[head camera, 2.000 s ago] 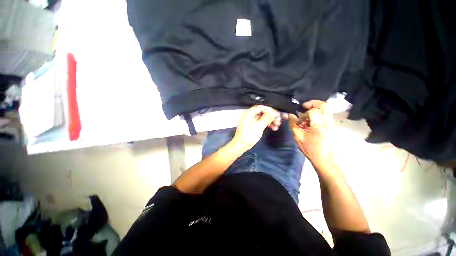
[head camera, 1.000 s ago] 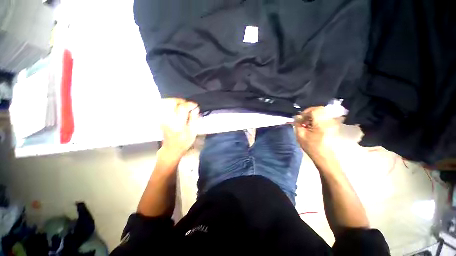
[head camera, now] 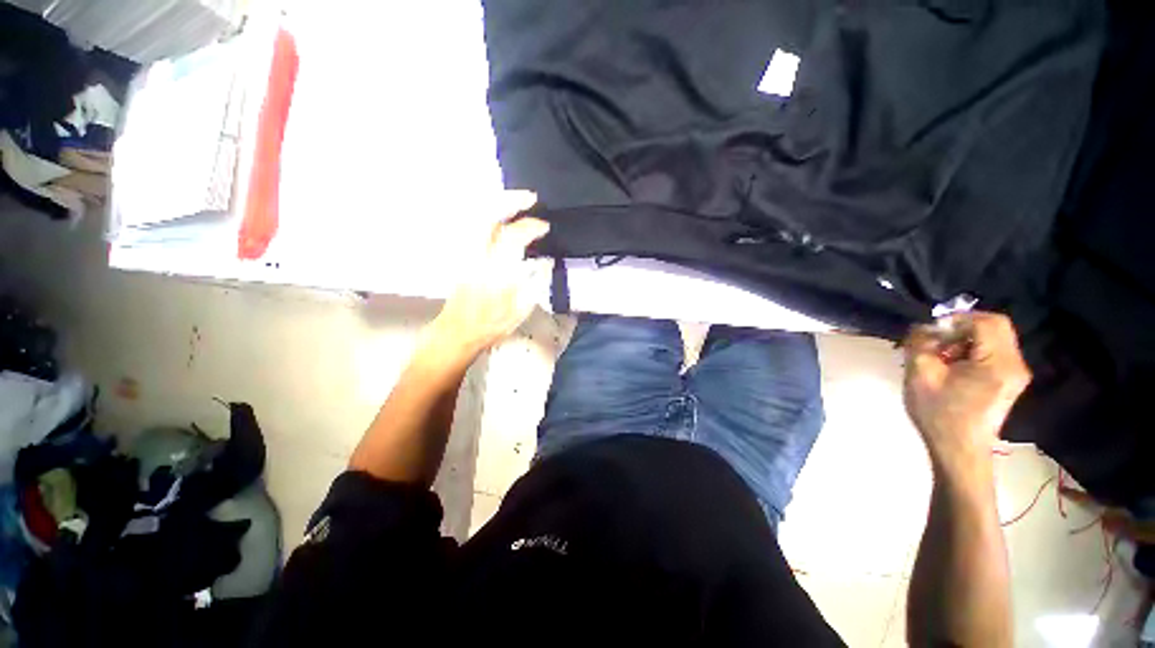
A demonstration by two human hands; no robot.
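Note:
A black garment (head camera: pixel 684 127) lies spread over the white table, with a small white label (head camera: pixel 779 74) on it. Its thick waistband (head camera: pixel 671 234) runs along the table's near edge, with thin black loops near its middle. My left hand (head camera: pixel 500 279) grips the band's left corner, where a narrow black strip (head camera: pixel 559 286) hangs. My right hand (head camera: pixel 965 373) is closed at the band's right end, beside a small whitish scrap (head camera: pixel 953 308). Whether the right hand also holds a tool is hidden.
A red strip (head camera: pixel 267 146) and a white paper stack (head camera: pixel 184 139) lie at the table's left. More black cloth (head camera: pixel 1102 367) overhangs at the right. Cloth heaps (head camera: pixel 152 519) lie on the floor at lower left, and red threads (head camera: pixel 1058 487) at lower right.
My left hand went from the band's middle to its left corner. My right hand moved right with the band's right end. The band is now stretched wider, and the view has shifted.

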